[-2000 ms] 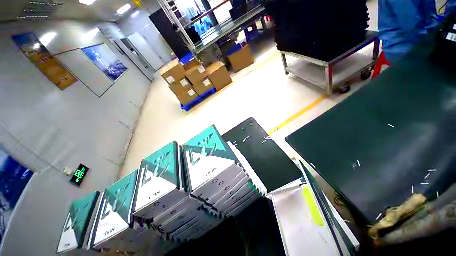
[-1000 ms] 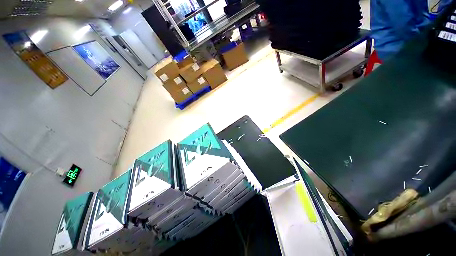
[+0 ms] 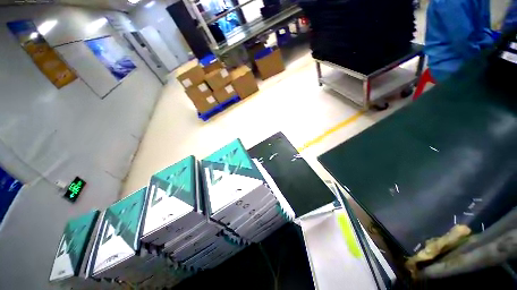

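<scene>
No hand of mine shows in the view. Nearest in front of me, a white carton part (image 3: 331, 249) with a yellow-green strip (image 3: 349, 233) lies at the bottom right of centre, cut off by the lower edge. Dark and white edges run along its right side. To its left stand several stacks of teal and white cartons (image 3: 229, 175), with grey-white sides. The front stacks (image 3: 170, 195) lean slightly. A dark green surface (image 3: 295, 178) with small white slivers lies behind the white part.
A dark green bench (image 3: 425, 164) with white slivers fills the right. A pale post (image 3: 470, 255) with yellowish tape is at lower right. Beyond are a metal cart (image 3: 368, 85) with a black stack, brown boxes (image 3: 244, 82) on a blue pallet, and a person in a blue smock (image 3: 456, 34).
The view has shifted slightly, so the wall and stacks sit a little differently in the picture. The cartons and the white part show no clear movement of their own.
</scene>
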